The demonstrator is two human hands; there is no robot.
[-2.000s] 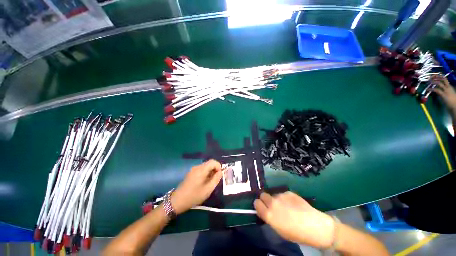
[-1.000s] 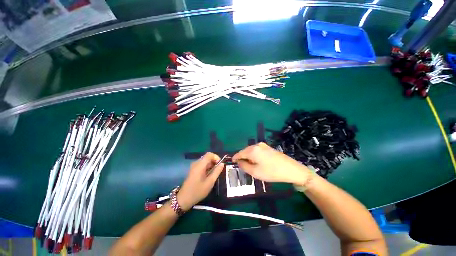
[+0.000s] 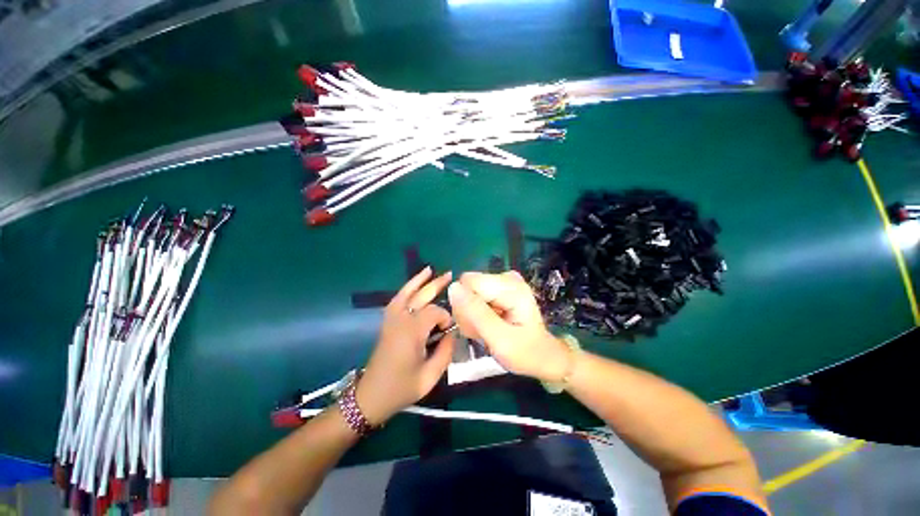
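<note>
My left hand and my right hand meet over the taped fixture, fingertips close together. A thin dark piece shows between them, too small to name; the fingers hide most of it. The white rectangle of the fixture is partly covered by my right hand. Black tape lies flat around it. A white cable lies in front of the fixture, passing by my left wrist, with bare coloured wires at its right end. A red connector lies left of my left wrist. Black connector housings are heaped to the right.
A fanned cable bundle lies at top centre, red ends left. Another bundle lies at far left. A blue tray is at top right. A dark red connector cluster lies far right, near a yellow line.
My right hand has moved from the cable to meet my left hand, now over the fixture's upper part. The cable's right end lies free. The view has shifted, so the bench things appear higher.
</note>
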